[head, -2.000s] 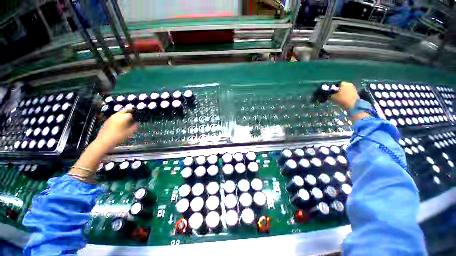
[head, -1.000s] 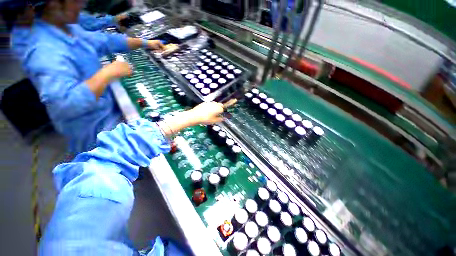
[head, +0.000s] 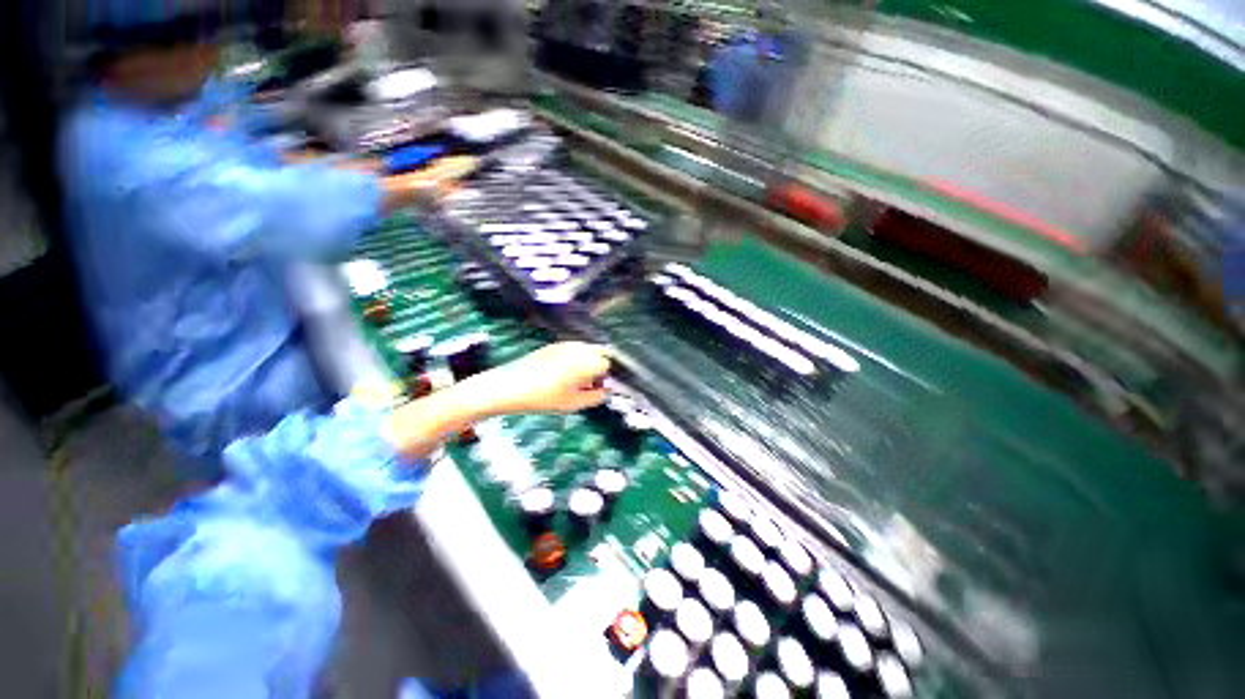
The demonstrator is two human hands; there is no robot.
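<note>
My left hand [head: 571,378] reaches in from the lower left over the green circuit board [head: 658,494]. Its fingers are curled near the board's far edge, beside a row of capacitors. It is blurred, so I cannot tell if it holds something. My right hand is out of the picture. Several black capacitors with white tops [head: 750,623] stand packed on the board at the bottom, and a few stand near the orange-copper coil [head: 548,552]. Behind the rail, the clear tray [head: 737,417] has rows of white-topped capacitors [head: 744,322] along its far side.
A full capacitor tray [head: 563,246] sits beyond my hand. Another worker in a blue smock [head: 205,260] is at the left, with a hand [head: 437,178] by that tray. The pale near rail [head: 471,580] runs along the boards. The green mat [head: 983,410] lies at the right.
The view has swung left since the first frame, and my right hand has left it. My left hand has since moved from the clear tray's near edge to over the board, its fingers now curled.
</note>
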